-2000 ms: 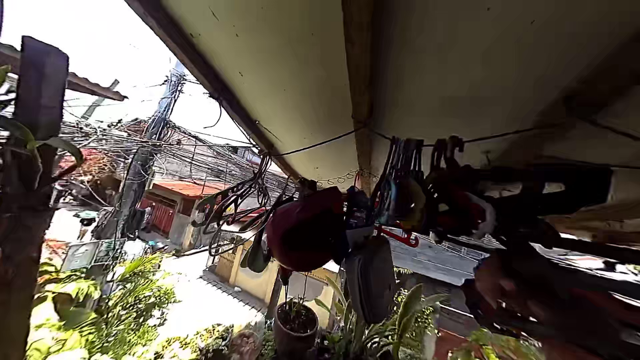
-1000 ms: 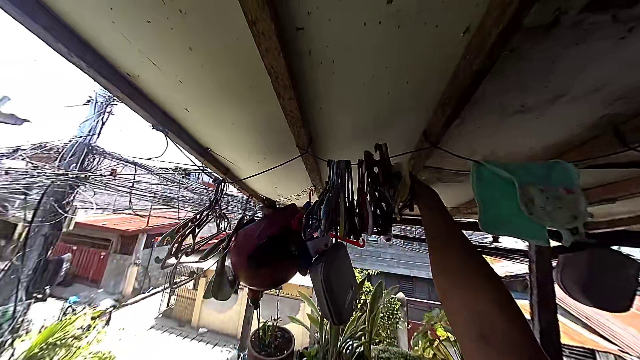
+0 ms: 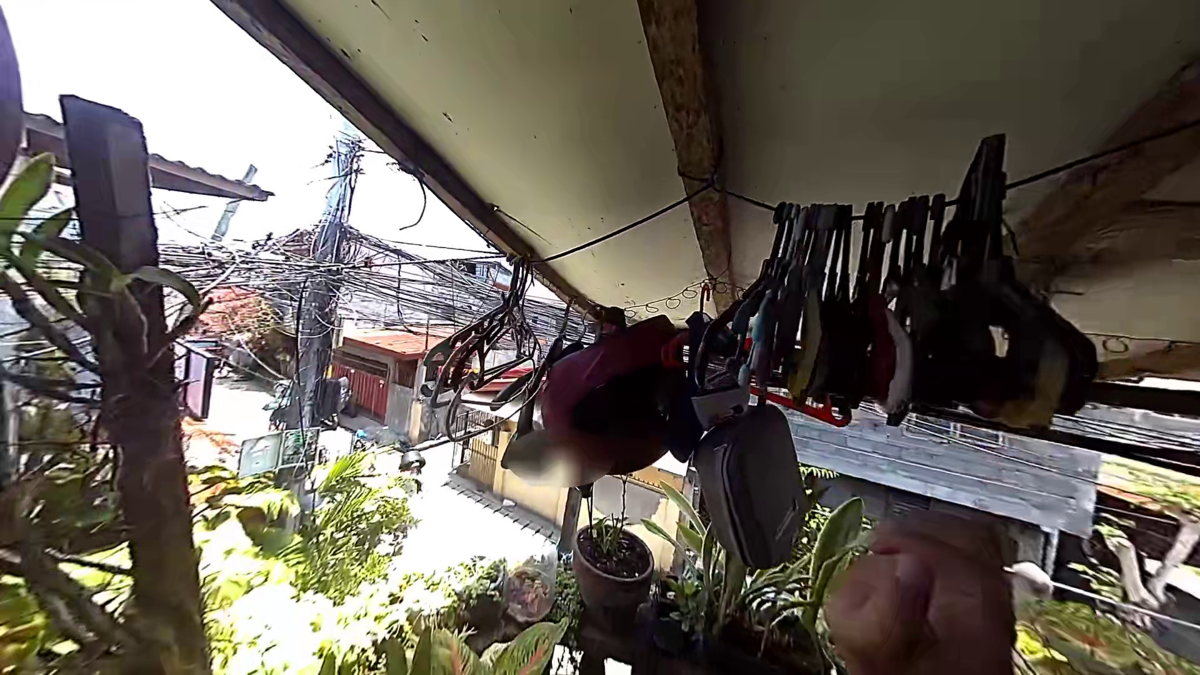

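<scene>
My right hand (image 3: 923, 600) is at the lower right, blurred, with its fingers seemingly curled; nothing held shows clearly. It is below a dense row of clothes hangers (image 3: 844, 309) hung on a dark line under the roof. To the left of that row hang a maroon cap (image 3: 595, 375) and a dark grey zippered case (image 3: 750, 487). A red plastic hanger (image 3: 816, 410) shows among them. Farther left, a small bunch of hangers (image 3: 487, 352) hangs on the same line. My left hand is out of view.
A wooden roof beam (image 3: 689, 122) runs overhead. Below the line are a potted plant (image 3: 614, 562) and broad-leaved plants (image 3: 834, 553). A dark wooden post (image 3: 131, 394) stands at the left. Beyond are a utility pole (image 3: 323, 272) with tangled wires and a street.
One second ago my right arm reached up to the hangers on the line; now the hand is lower, apart from them. The view has swung left.
</scene>
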